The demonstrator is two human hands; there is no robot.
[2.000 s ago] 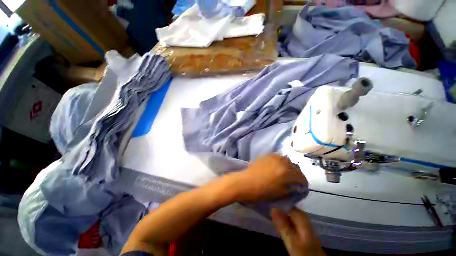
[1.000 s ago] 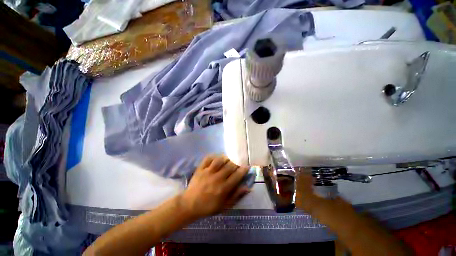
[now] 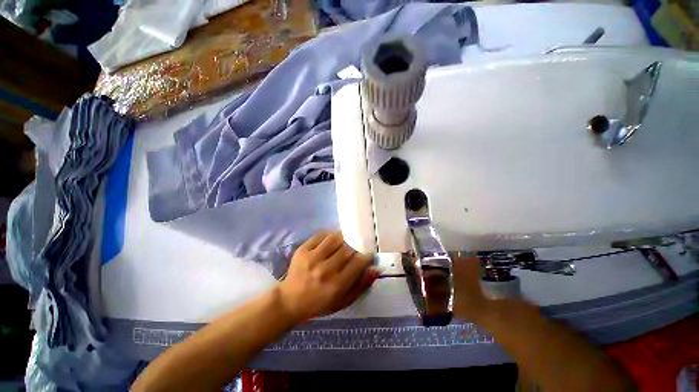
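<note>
The grey-blue garment piece [image 3: 260,218] lies gathered on the white table left of the white sewing machine head [image 3: 529,153], its front part running toward the needle area. My left hand [image 3: 326,274] is at its front edge, fingers curled on the cloth beside the head's end. My right hand [image 3: 469,287] is blurred and partly hidden behind the chrome guard [image 3: 431,279]; its grip cannot be seen. The presser foot and needle are hidden under the head.
Stacked grey-blue cut pieces [image 3: 73,222] hang at the table's left end, beside a blue strip [image 3: 117,203]. A brown film-wrapped block [image 3: 207,57] with white cloth [image 3: 157,31] lies behind. A ruler strip [image 3: 306,337] runs along the front edge. Red material [image 3: 659,356] shows lower right.
The view has moved close over the machine head. My hands went from bunched cloth at the front edge to either side of the guard. In the last second, the cloth shifted slightly.
</note>
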